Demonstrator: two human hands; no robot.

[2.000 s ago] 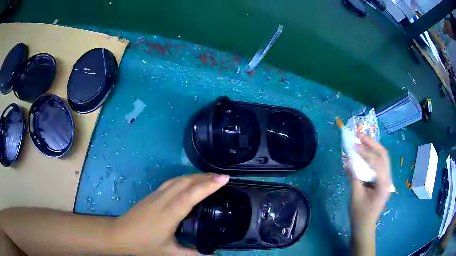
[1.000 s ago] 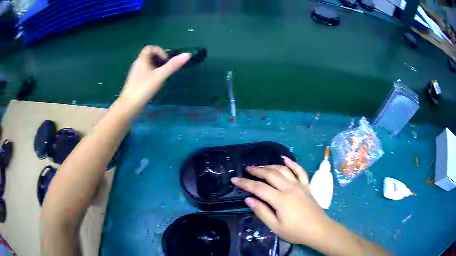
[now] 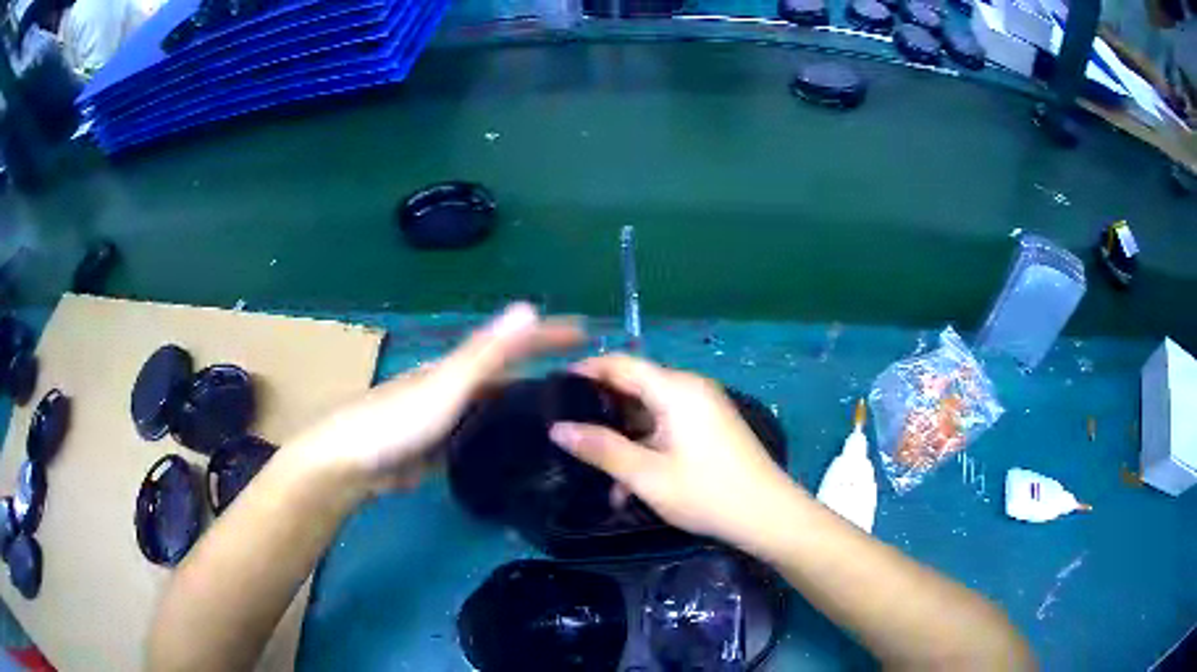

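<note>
A dark, blurred oval shell (image 3: 505, 453) is over the rear black double-well holder (image 3: 761, 427). My right hand (image 3: 676, 453) grips the shell's right side, thumb on top. My left hand (image 3: 420, 407) is blurred at the shell's left edge, fingers extended and apart; whether it touches the shell is unclear. The hands and shell hide most of the rear holder. The front double-well holder (image 3: 630, 617) shows two hollows and is cut off by the lower edge. A white glue bottle (image 3: 851, 479) with an orange tip lies right of the rear holder.
A cardboard sheet (image 3: 295, 344) with several black shells lies left. A black oval unit (image 3: 446, 214) and blue trays (image 3: 263, 66) are across the green belt. At right are a nozzle bag (image 3: 935, 410), spare glue bottle (image 3: 1041, 496), clear container (image 3: 1033, 302) and white carton (image 3: 1171, 420).
Glue bottle left my right hand between the earlier frames. My left hand has come back from the belt, leaving the oval unit there. My right hand now grips a shell over the rear holder.
</note>
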